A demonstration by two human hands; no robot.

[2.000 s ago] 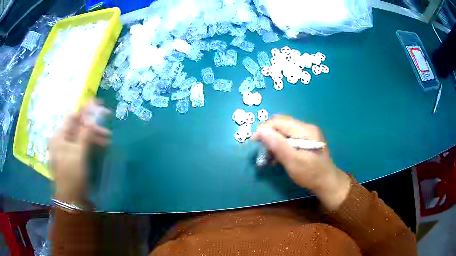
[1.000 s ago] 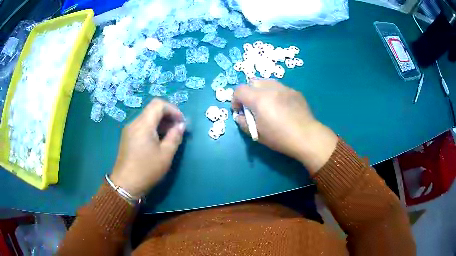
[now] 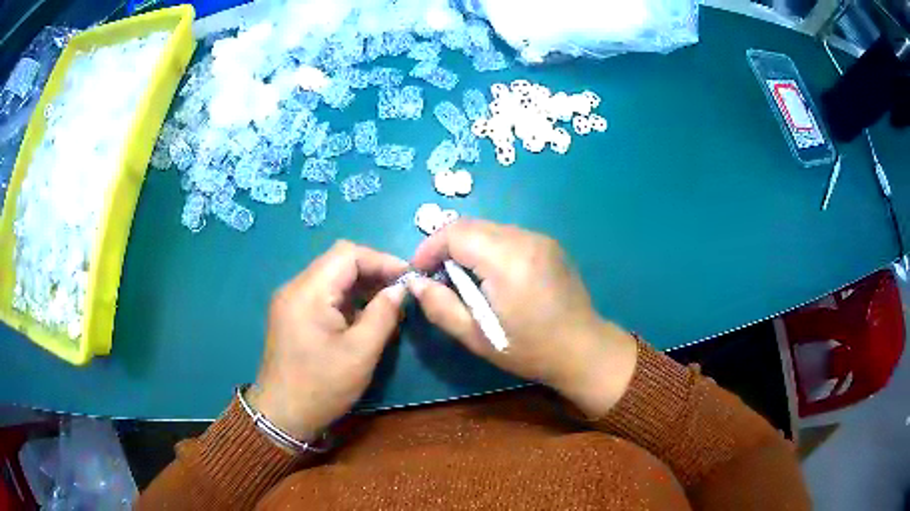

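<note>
My left hand and my right hand meet at the fingertips near the front of the green top. Between them is a small clear housing, mostly hidden by the fingers. My right hand also keeps a white pen-shaped tool between its fingers, pointing down and right. White insert plates with dark holes lie in a loose group behind my right hand, with a few more nearer my fingers. A loose heap of clear housings lies behind my left hand.
A yellow tray full of whitish parts stands at left. A large clear bag lies at the back. A clear lidded box, a thin pale tool and a black object are at right. A red stool stands below.
My left hand has moved right and my right hand has come down and left, so their fingertips now meet. The tool has stayed in my right hand.
</note>
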